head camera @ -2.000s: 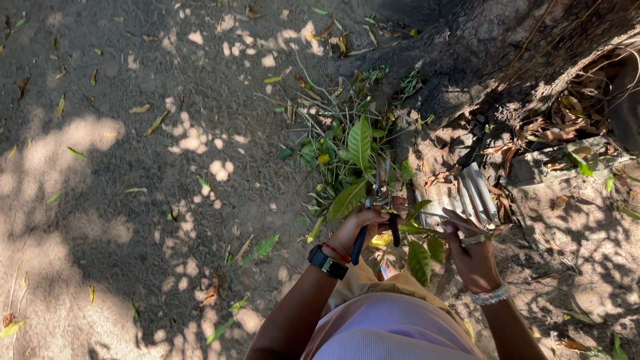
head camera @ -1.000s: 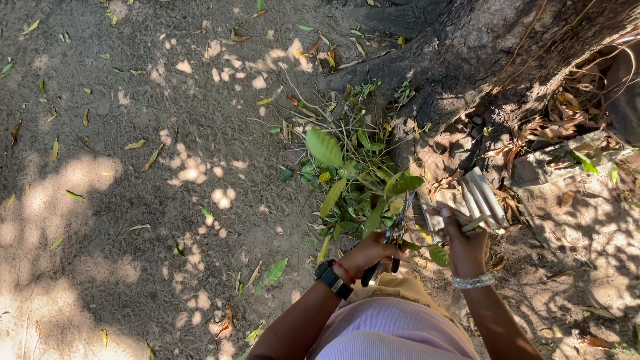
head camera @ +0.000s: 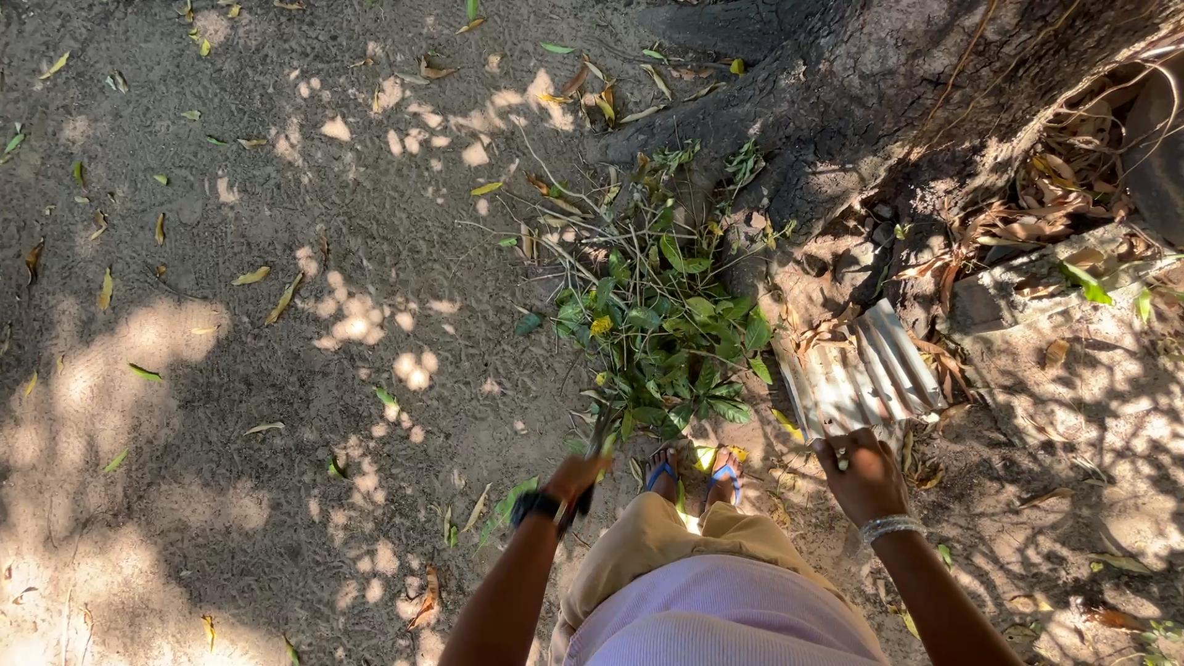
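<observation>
My left hand [head camera: 575, 481], with a dark watch on its wrist, is closed around pruning shears [head camera: 601, 433]; the hand and tool are blurred, and whether the blades are apart I cannot tell. A short piece of cut stem [head camera: 842, 459] is held in my right hand [head camera: 865, 476], near the lower edge of a corrugated sheet piece [head camera: 860, 375]. Between the hands and farther forward lies a pile of cut green leaves and thin stems [head camera: 666, 324], with a yellow flower [head camera: 601, 326] on it.
A thick tree trunk [head camera: 879, 102] with spreading roots rises at the upper right. Beside it are dry leaves [head camera: 1027, 222] and a stone slab [head camera: 999, 301]. My feet in blue flip-flops [head camera: 663, 474] stand just below the pile. Fallen leaves dot the dirt ground [head camera: 305, 407].
The large-leaved stem near my hands is no longer between them. My left hand has moved left with the shears, away from my right hand, which still holds a short stem.
</observation>
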